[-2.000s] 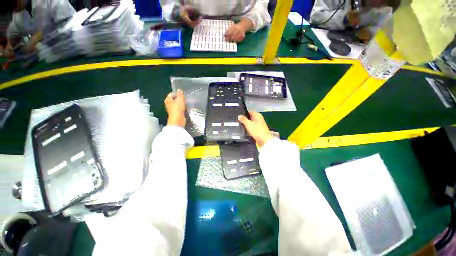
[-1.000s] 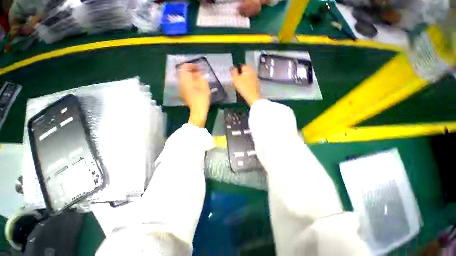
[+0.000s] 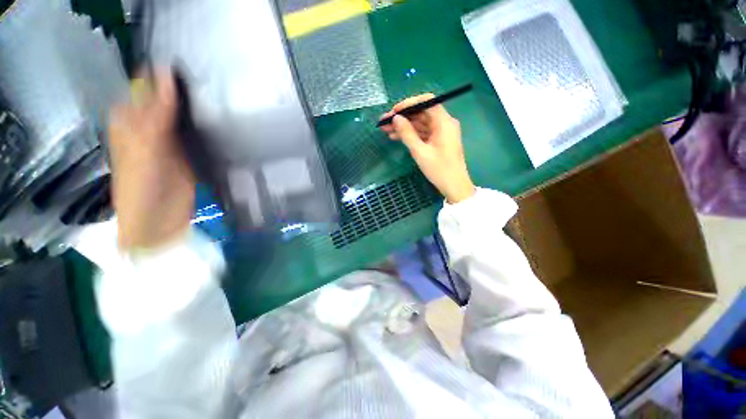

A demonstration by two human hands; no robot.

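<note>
My left hand (image 3: 151, 164) is blurred and grips the left edge of a large dark-edged tablet housing (image 3: 237, 98), which is held up close to the camera with its pale inner face showing. My right hand (image 3: 433, 147) holds thin black tweezers (image 3: 427, 105) above the green mat, tip pointing left. Below it a clear sheet with rows of small black die-cut pads (image 3: 384, 211) lies near the front edge of the bench, partly hidden by the housing. Part of a blue film (image 3: 208, 214) shows between my left hand and the housing.
A bubble wrap sheet (image 3: 339, 69) lies behind the housing. A wrapped housing on white (image 3: 546, 74) lies at the right. An open cardboard box (image 3: 622, 254) stands below the right bench edge. Bubble-wrapped items (image 3: 49, 106) are at the left, above a dark case (image 3: 37, 327).
The view has swung down to the near bench edge. My left hand now holds a large housing close to me. The tweezers now show in my right hand, which has come back from the conveyor.
</note>
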